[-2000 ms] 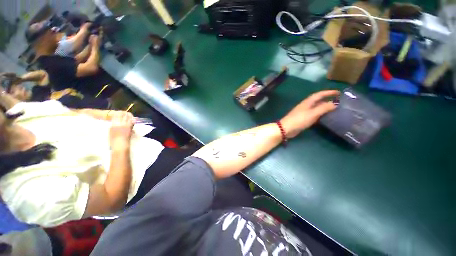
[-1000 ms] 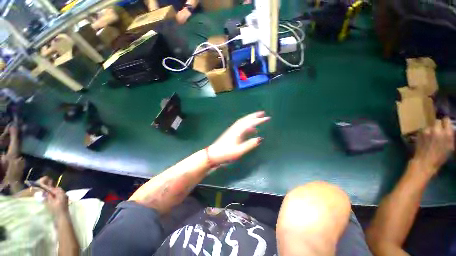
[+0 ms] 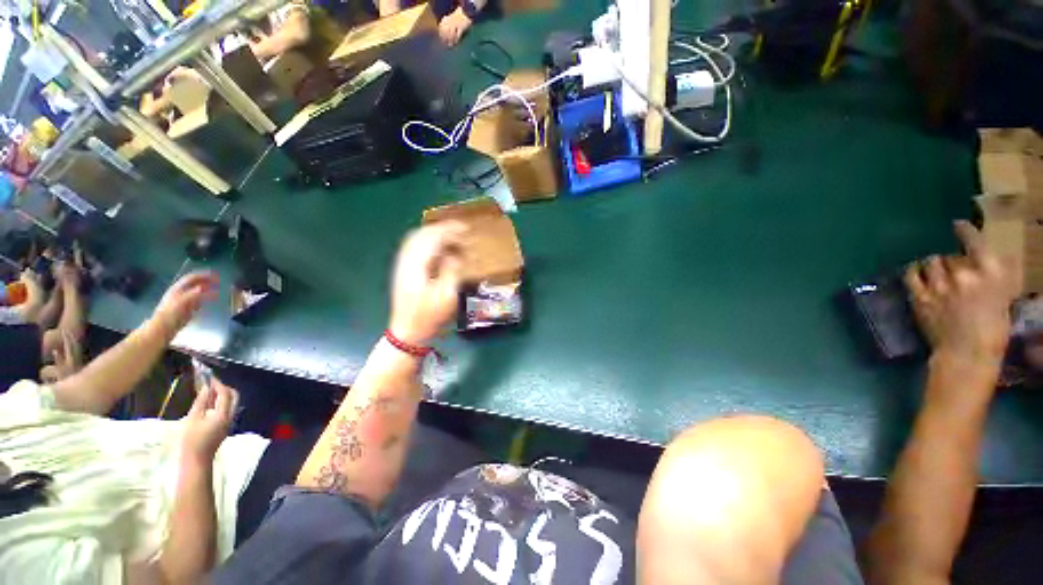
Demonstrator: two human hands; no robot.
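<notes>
My left hand (image 3: 426, 280), blurred and with a red bracelet at the wrist, is at the left side of an open black box (image 3: 494, 322). Its fingers curl over the left edge of the raised brown lid flap (image 3: 494, 246); the exact contact is blurred. Shiny clear and reddish contents show inside the box. My right hand is out of the picture; only bare skin, seemingly my bent right arm, shows at the bottom centre.
At right, another person's hand (image 3: 966, 299) is over a flat black box (image 3: 886, 320), beside brown cartons (image 3: 1006, 234). At the back are a brown carton (image 3: 530, 171), blue bin (image 3: 603, 171), white cable and pale post (image 3: 658, 80). A neighbour sits at left; another open black box (image 3: 257, 286) stands there.
My left hand has moved left to the open black box. That box has shifted right and turned, so its contents now show. The neighbour's hand at right has come over the flat black box.
</notes>
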